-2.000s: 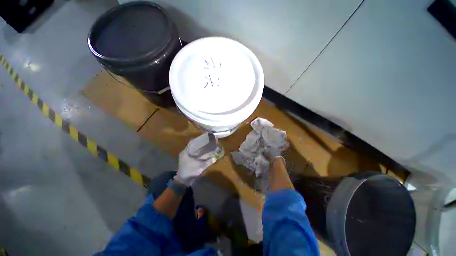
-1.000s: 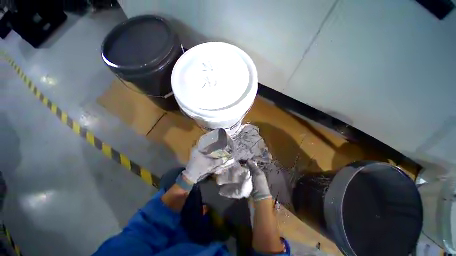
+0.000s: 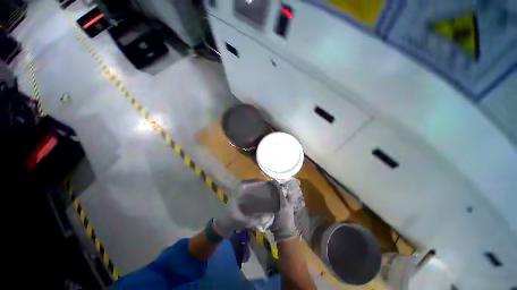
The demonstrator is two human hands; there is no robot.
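Note:
My left hand [image 3: 227, 218], in a pale grey glove, holds a small grey cup-like applicator [image 3: 258, 198] in front of me. My right hand [image 3: 283, 222], also gloved, is against the applicator's right side. A crumpled whitish rag [image 3: 264, 222] shows between the hands under the applicator. More crumpled pale material [image 3: 295, 198] shows just beyond my right hand; whether it is the same rag I cannot tell. The white lidded pail [image 3: 280, 155] stands just beyond the hands.
A black lidded pail [image 3: 244, 126] stands beside the white one on cardboard [image 3: 213, 148]. An open dark pail [image 3: 352, 254] and a white container with a stick [image 3: 433, 274] are at lower right. A pale machine [image 3: 346, 107] runs along the right. Black bins [image 3: 138, 42] and yellow-black floor tape [image 3: 170, 141] are left.
The view has lifted and widened, so the pails look smaller and more machine and aisle show. My right hand has moved from the rag below up to the applicator's side.

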